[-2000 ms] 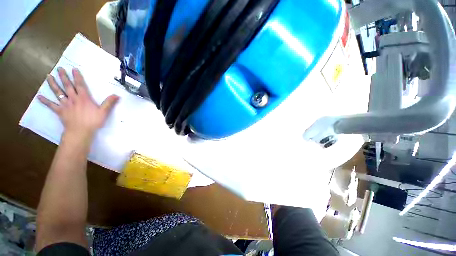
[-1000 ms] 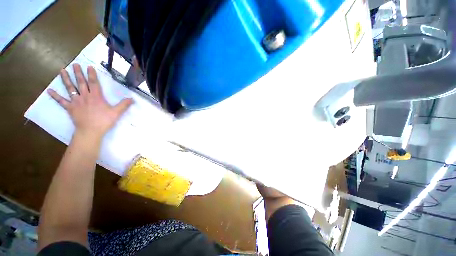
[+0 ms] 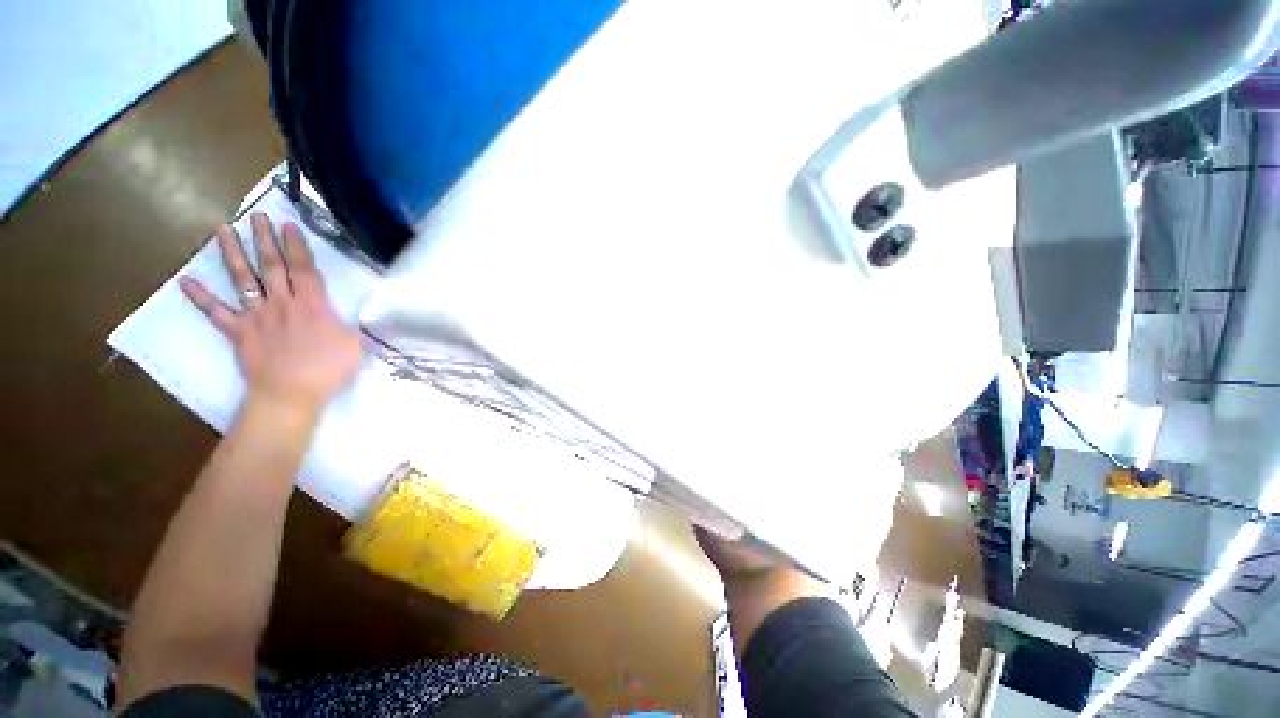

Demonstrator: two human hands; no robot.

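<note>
The cutting machine's white housing (image 3: 674,323) and blue motor fill the upper middle, close to the camera. Under it lies a white paper-topped fabric stack (image 3: 351,421) with a rounded right end. My left hand (image 3: 291,334) presses palm down on the stack's left part, fingers spread, a ring on one; its thumb is hardly visible. A yellow cloth weight (image 3: 444,544) lies at the stack's near edge. Of my right hand (image 3: 733,558) only the wrist area shows below the housing; its fingers are hidden. The blade is hidden too.
The brown table (image 3: 84,267) runs under the stack. Another white lay (image 3: 98,84) is at the upper left. A grey carrying bar (image 3: 1081,84) juts out at the upper right. Scraps lie lower left. A yellow item (image 3: 1137,484) hangs on a cord at the right.
The machine fills more of the view, its blue motor shifted up and left. My left hand stays on the stack, its thumb now barely showing. My right wrist has come into view below the housing.
</note>
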